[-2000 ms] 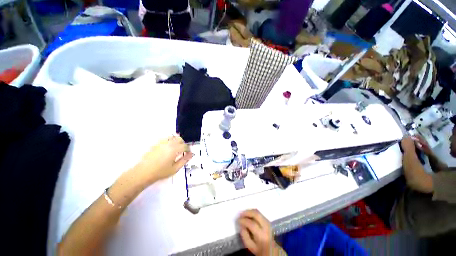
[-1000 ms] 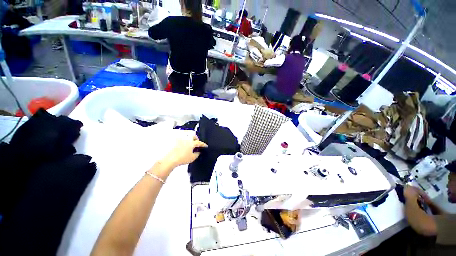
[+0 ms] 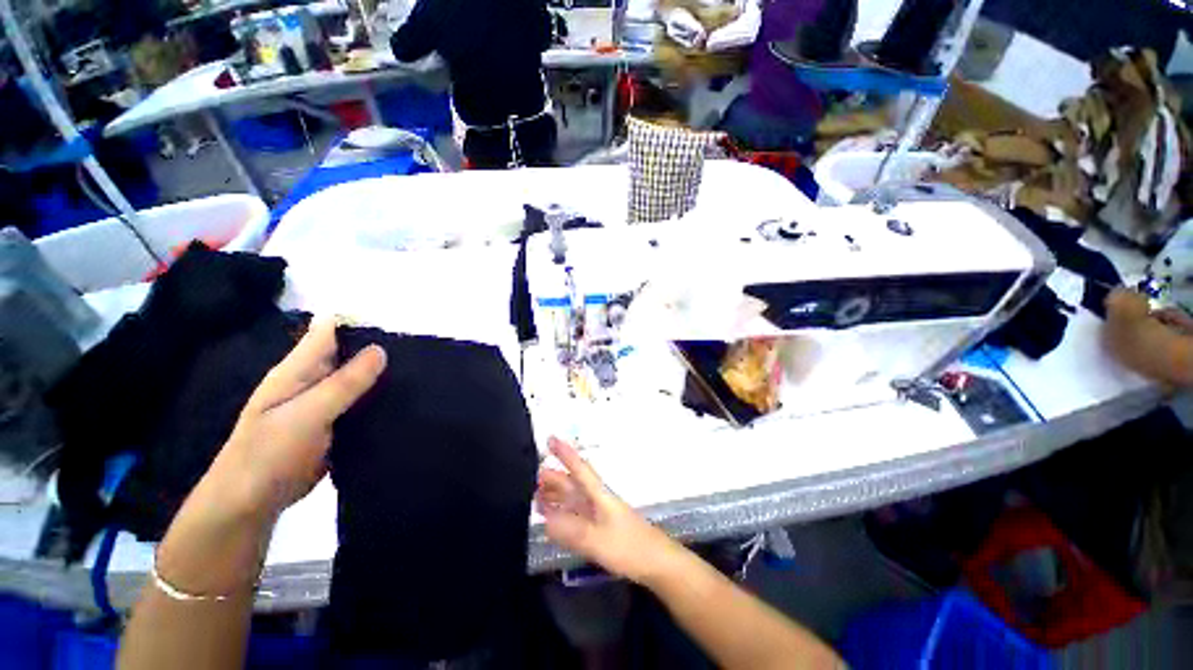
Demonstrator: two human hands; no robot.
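Observation:
A black cut piece (image 3: 432,484) hangs from my left hand (image 3: 294,425), which pinches its upper left corner. The piece drapes over the table's front edge. My right hand (image 3: 582,511) is at the piece's right edge with fingers apart; whether it touches the cloth I cannot tell. The white sewing machine (image 3: 890,268) stands right of the piece. Its needle area (image 3: 585,347) has no cloth under it that I can see. Another black piece (image 3: 522,282) lies behind the left end of the machine head.
A black fabric bundle (image 3: 196,380) lies at left. A checked cloth (image 3: 663,170) hangs behind the machine. An open box with an orange-yellow packet (image 3: 750,373) is under the arm. Another person's arm (image 3: 1145,338) is at far right; people work behind. A red bin (image 3: 1053,576) is below right.
My left hand has moved from the black cloth behind the machine to the front left and now holds a black piece. My right hand has come back into view beside it. The view has shifted.

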